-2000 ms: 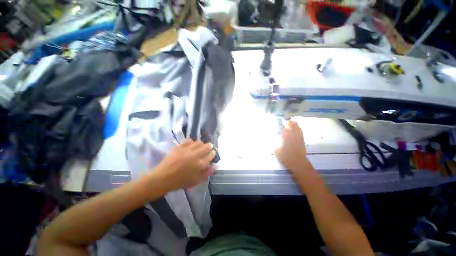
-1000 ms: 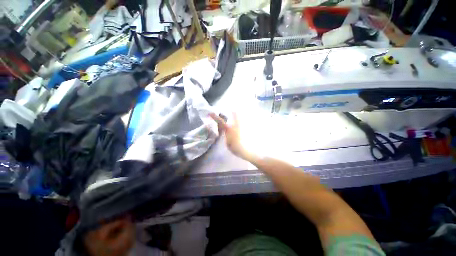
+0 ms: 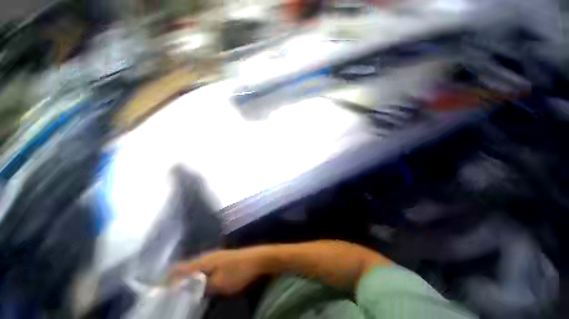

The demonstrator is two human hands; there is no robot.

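Observation:
The view is strongly blurred. The garment (image 3: 165, 299), light grey with a dark grey part, hangs at the table's front left edge, low in the picture. My right hand (image 3: 221, 271) is at the bottom, left of centre, with its fingers closed on the light cloth. The dark grey part (image 3: 194, 209) reaches up over the table edge. My left hand cannot be made out. The white sewing machine (image 3: 293, 87) stands beyond, with glare around its needle area.
Dark cloth (image 3: 53, 193) is heaped at the left beside a blue strip (image 3: 107, 193). The white table's front edge (image 3: 268, 202) runs slantwise. Blurred dark scissors (image 3: 387, 115) and a red-orange item (image 3: 452, 99) lie at the right. A brown piece (image 3: 156, 93) is at the back.
The view has swung and tilted. The garment has moved off most of the table towards the lower left. My right hand has moved from beside the needle down to the cloth. My left hand has gone from sight.

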